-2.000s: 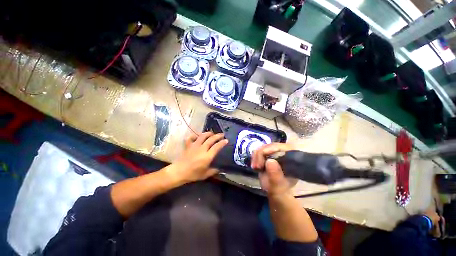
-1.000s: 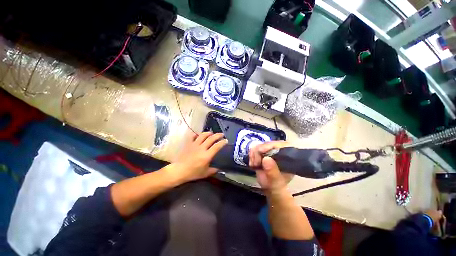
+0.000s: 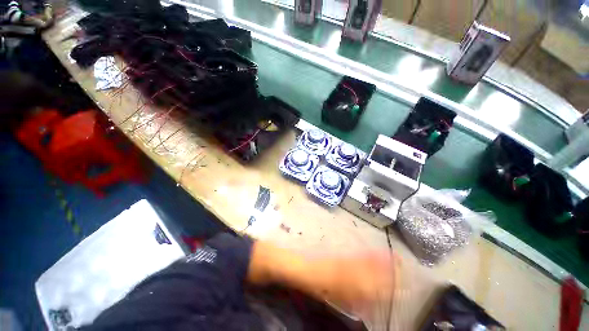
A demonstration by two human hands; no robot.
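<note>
My left hand [image 3: 381,268] is a motion blur over the bench at lower centre; its fingers and any hold cannot be made out. My right hand is not in view. A black shell [image 3: 462,313] lies at the lower right, cut off by the bottom edge and partly blurred. Several square speaker drivers [image 3: 328,183] sit magnet side up in a block, beside the white screw feeder [image 3: 368,202]. The clear bag of screws [image 3: 436,229] lies right of the feeder. The electric screwdriver is not in view.
A large pile of black shells [image 3: 194,71] with red wires covers the bench's left. Open black boxes [image 3: 349,103] stand on the green belt, printed cartons [image 3: 478,53] beyond. A white foam block [image 3: 110,265] is at lower left. The red wire bundle [image 3: 569,304] is at far right.
The view has swung left, so bench items appear lower and further right. My left hand has left its resting place on the shell and is moving. My right hand and the screwdriver have left the picture.
</note>
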